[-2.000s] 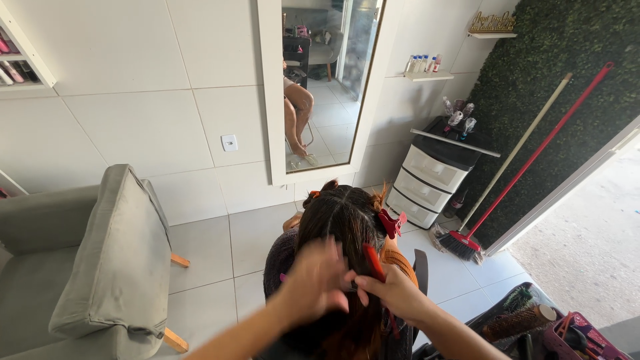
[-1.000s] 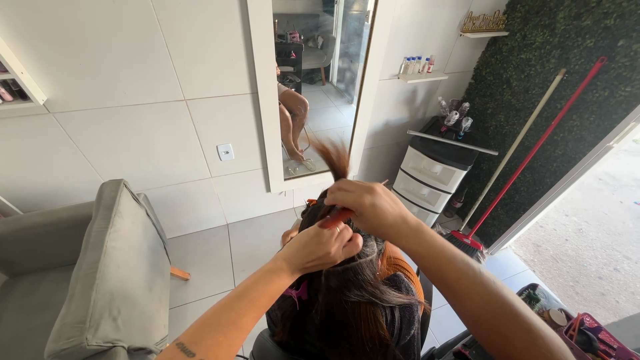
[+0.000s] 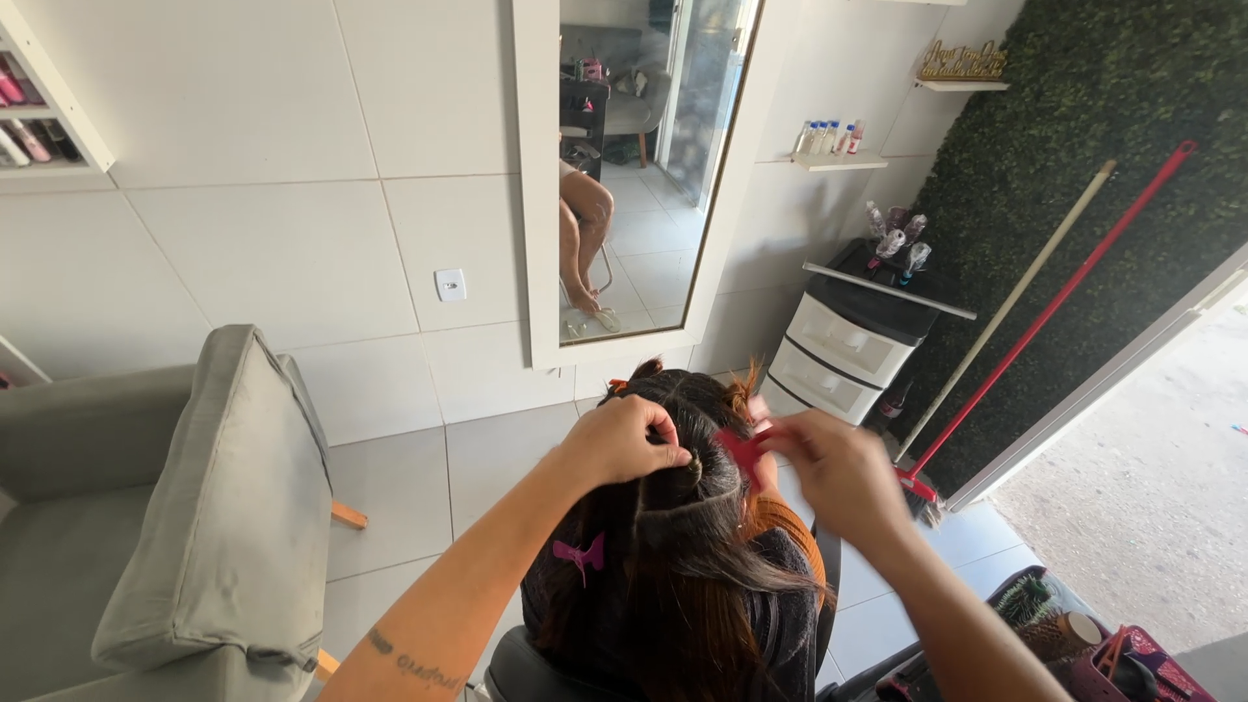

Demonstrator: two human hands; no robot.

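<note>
A seated person's dark hair (image 3: 682, 585) is parted in sections, with the head seen from above and behind. My left hand (image 3: 629, 439) pinches a coiled strand of hair at the crown between thumb and fingertips. Just right of the head, my right hand (image 3: 829, 463) holds a red hair clip (image 3: 743, 453), blurred by motion; whether its jaws are apart I cannot tell. A magenta hair clip (image 3: 581, 556) sits in the hair at the left. An orange clip (image 3: 618, 386) is at the front left of the head, beside a twisted tuft.
A grey armchair (image 3: 205, 507) stands at the left. Ahead are a framed mirror (image 3: 541, 195) and a white drawer unit (image 3: 843, 341) with wrapped brushes on top. A red-handled broom (image 3: 1053, 312) leans at the right. Round brushes (image 3: 1068, 632) and a pink-black case (image 3: 1150, 673) lie at lower right.
The upright tuft of hair held by both hands a second ago is now coiled down at the crown. My right hand has moved away to the right, with the red clip now visible in it.
</note>
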